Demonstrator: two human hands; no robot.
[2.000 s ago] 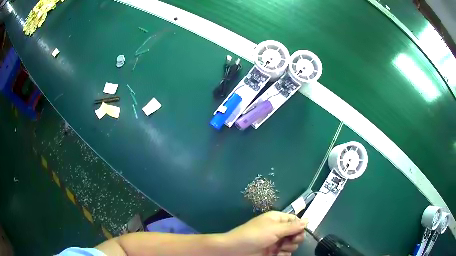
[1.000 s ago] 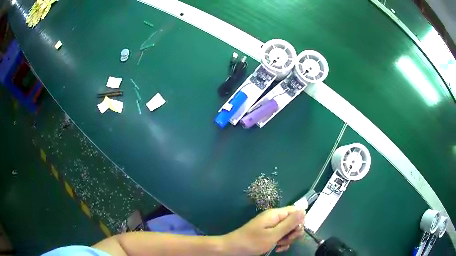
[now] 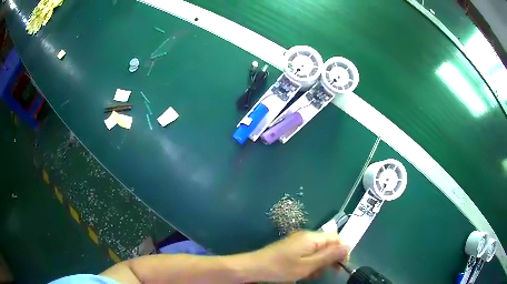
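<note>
A half-assembled white fan unit lies at the right with its round slotted head up and its open handle pointing down-left. My left hand, bare and slightly blurred, is at the lower end of this handle with the fingers bent together; what they hold is too blurred to tell. The black electric screwdriver enters from the bottom edge, its thin bit reaching my left fingertips. My right hand is not in view. A pile of tiny screws lies just above my left hand.
Two fan units with a blue and a purple battery lie further up by the pale rail. A black cable lies beside them. Cream squares and green strips lie left. More units are at the far right edge.
My left hand has shifted slightly right along the lower end of the handle. The view has shifted slightly. The fan units and screw pile lie as before.
</note>
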